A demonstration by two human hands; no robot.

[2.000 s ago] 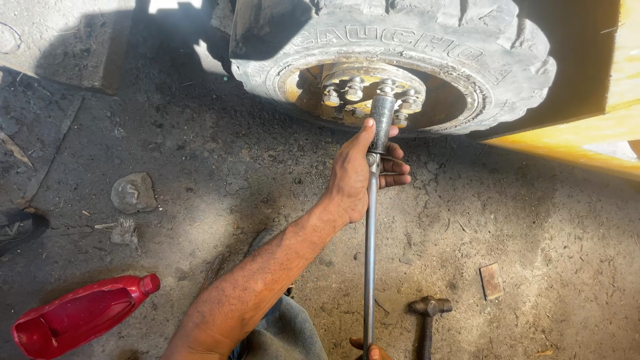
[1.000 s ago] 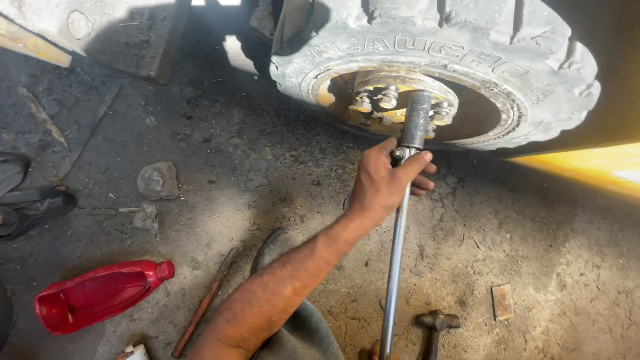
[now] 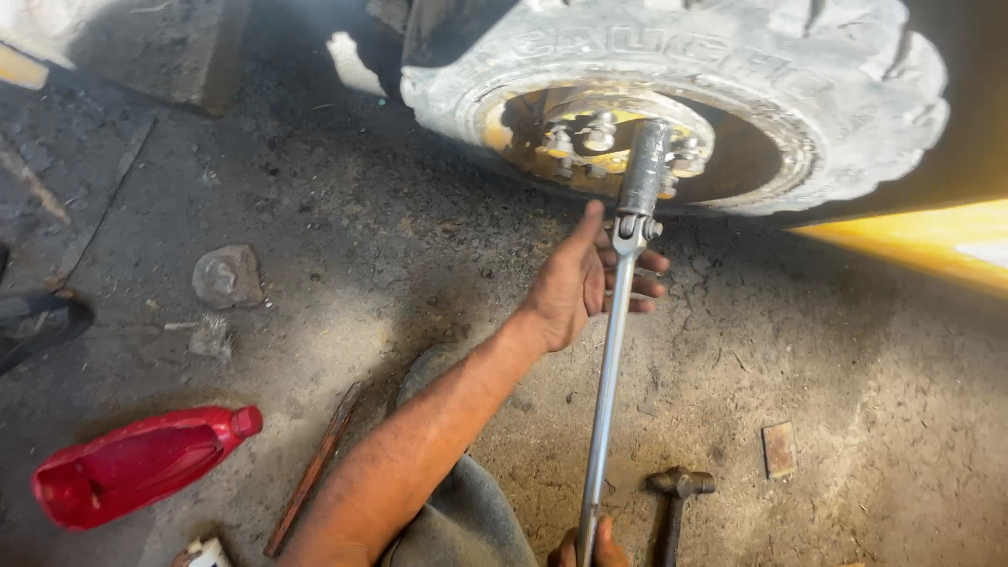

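Note:
A long steel breaker bar runs from the bottom edge up to a long socket, which sits at the lug nuts of a wheel with a heavy lugged tire. Beneath the bar's hinged head is my left hand, palm up with the fingers spread behind the shaft; it is not closed around it. My right hand, partly cut off by the bottom edge, grips the lower end of the bar.
On the dirty floor lie a hammer, a small rusty metal plate, a cut-open red plastic bottle, a reddish rod and a stone. A yellow panel stands at the right, a block at the upper left.
My left hand, closed over the bar's head one second ago, has loosened and now has its fingers spread behind it. The socket stays at the wheel's nuts.

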